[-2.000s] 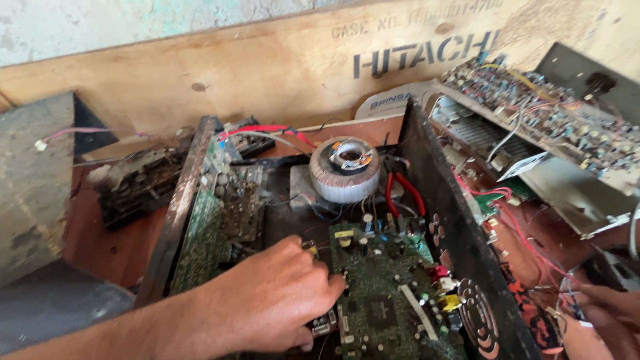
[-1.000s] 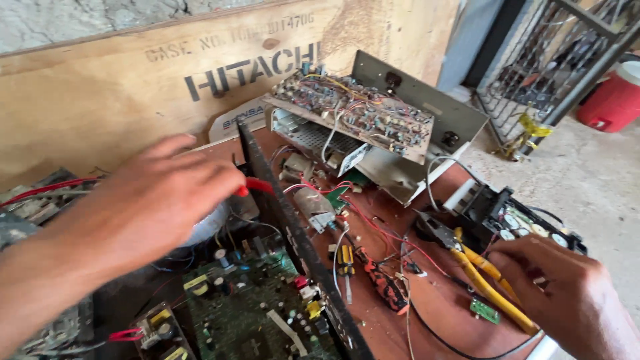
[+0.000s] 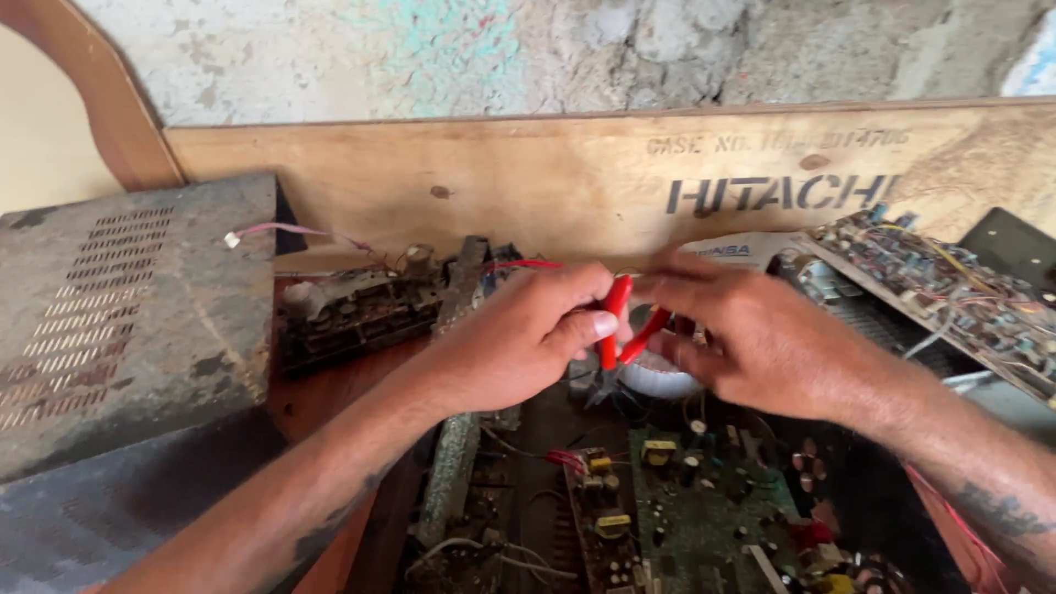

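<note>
Red-handled pliers [image 3: 615,330] point jaws down over the open chassis of an electronic unit. My left hand [image 3: 536,338] is shut on one handle, its thumb pressed on the red grip. From the right, my right hand [image 3: 742,338] has its fingers around the other handle; they are partly blurred. The handles stand apart. Just behind and below the jaws sits a toroidal transformer [image 3: 660,379], partly hidden by my hands. Nearer to me in the chassis lie a green circuit board [image 3: 709,511] and a narrower brown board [image 3: 606,528] with yellow-wrapped parts.
A rusty slotted metal cover [image 3: 140,313] stands at the left. Beside it lies a dirty dark component assembly [image 3: 363,313]. A densely populated circuit board [image 3: 949,289] rests on metalwork at the right. A wooden panel [image 3: 495,190] runs along the back, against a rough wall.
My right hand has left the yellow-handled pliers at the right and come to the red-handled pliers in my left hand. The view has swung left.
</note>
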